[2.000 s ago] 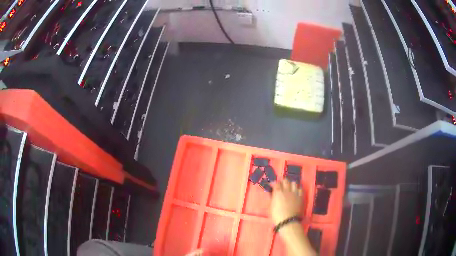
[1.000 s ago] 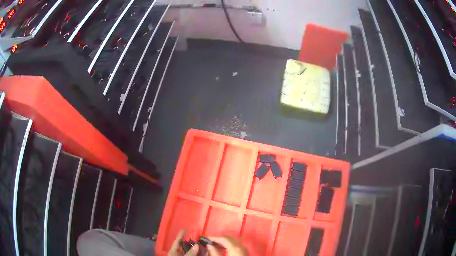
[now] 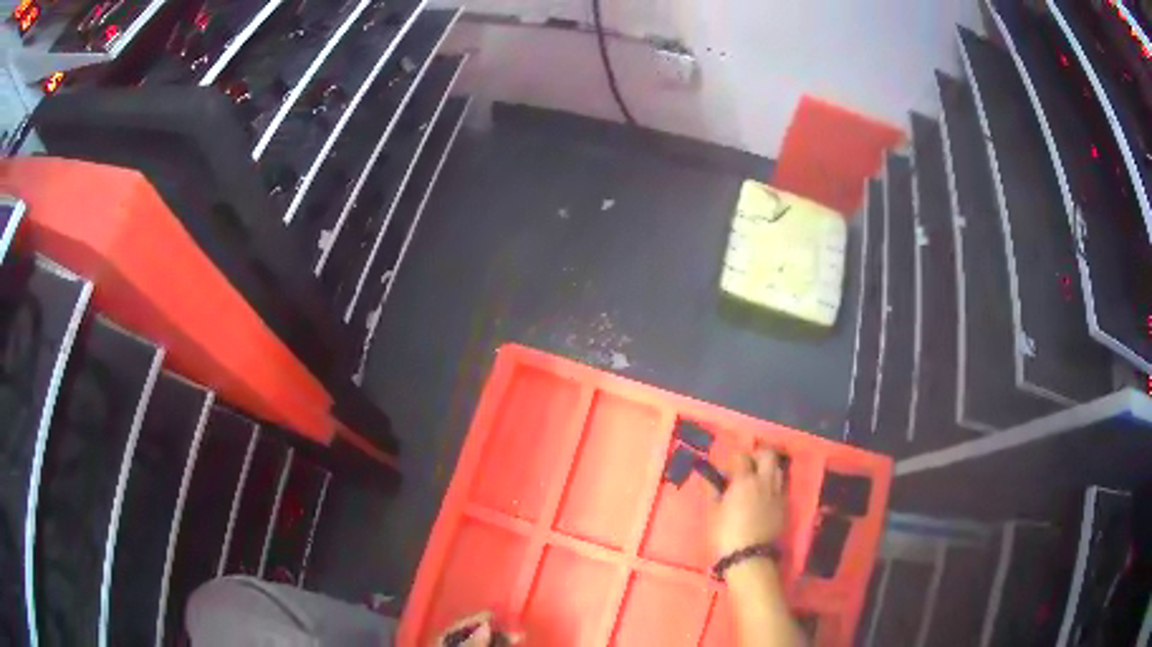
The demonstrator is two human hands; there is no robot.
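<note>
The red compartment tray (image 3: 606, 546) lies low in front of me. Small black electronic units (image 3: 692, 436) lie loose in its third upper pocket, and more (image 3: 828, 546) lie in the right pocket. My right hand (image 3: 754, 506), with a dark bracelet at the wrist, reaches over the upper pocket between them. Its fingertips point down at dark units there; the hand hides most of that pocket, and its grip cannot be told. My left hand (image 3: 465, 631) is cut off by the bottom edge, with a small black unit in its fingers.
Shelved racks stand left (image 3: 209, 493) and right (image 3: 960, 291). A spare red tray (image 3: 190, 284) leans at left beside a black tray (image 3: 177, 164). A yellow-green block (image 3: 783, 253) lies on the grey floor, with a red tray (image 3: 834, 152) behind it. My grey-clothed knee (image 3: 272, 619) shows lower left.
My right hand has moved from beside my left hand at the bottom up and right over the tray pocket. My left hand stays low. The view has shifted slightly.
</note>
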